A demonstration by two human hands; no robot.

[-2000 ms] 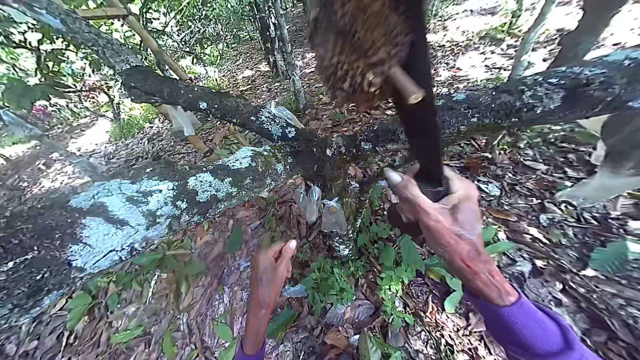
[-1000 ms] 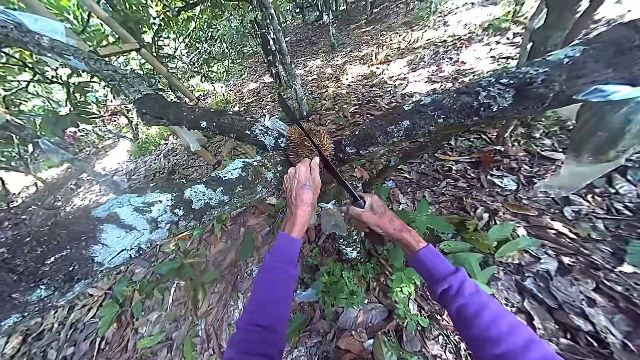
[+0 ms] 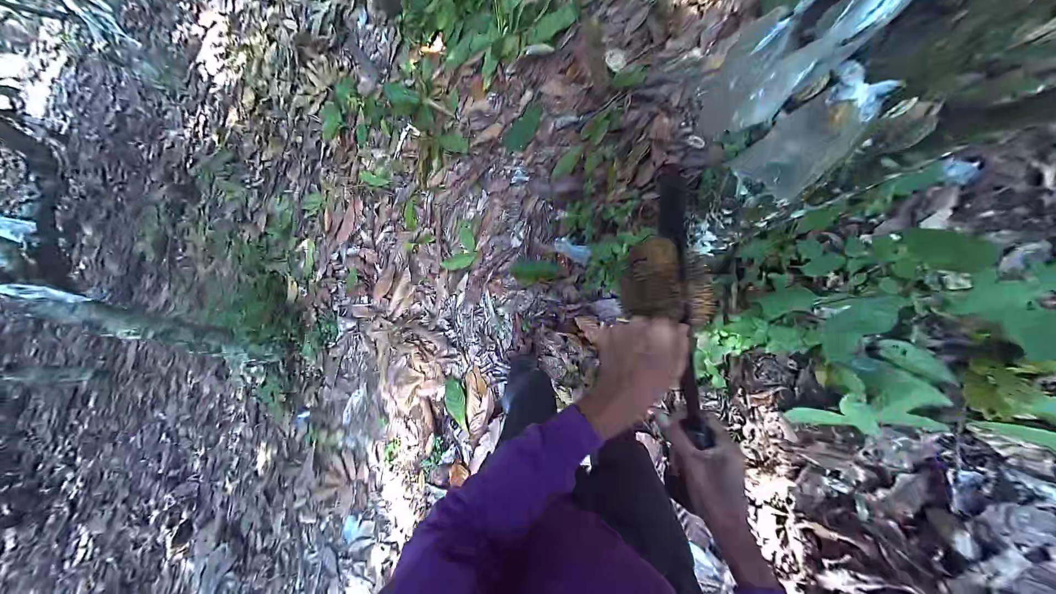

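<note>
A brown spiky durian [image 3: 664, 280] hangs just beyond my left hand [image 3: 639, 363], which is closed at its near end, probably on the stem; the grip itself is hidden. The dark blade of a machete [image 3: 675, 214] runs upright in the view, across or against the fruit's right part. Its handle is in my right hand [image 3: 714, 466], lower and to the right of my left hand. The fruit and the blade are blurred by motion.
Brown leaf litter [image 3: 404, 322] covers the ground. Broad green leaves [image 3: 891, 322] grow at the right. Clear plastic sheeting [image 3: 792, 124] hangs at the upper right. A thin lichened branch [image 3: 124, 318] lies at the left. My dark-clad leg [image 3: 528, 400] is below.
Two seconds ago my left hand was empty; one second ago it was at the durian by the branch fork. Now hands, fruit and machete are over the leafy ground. The view has swung down.
</note>
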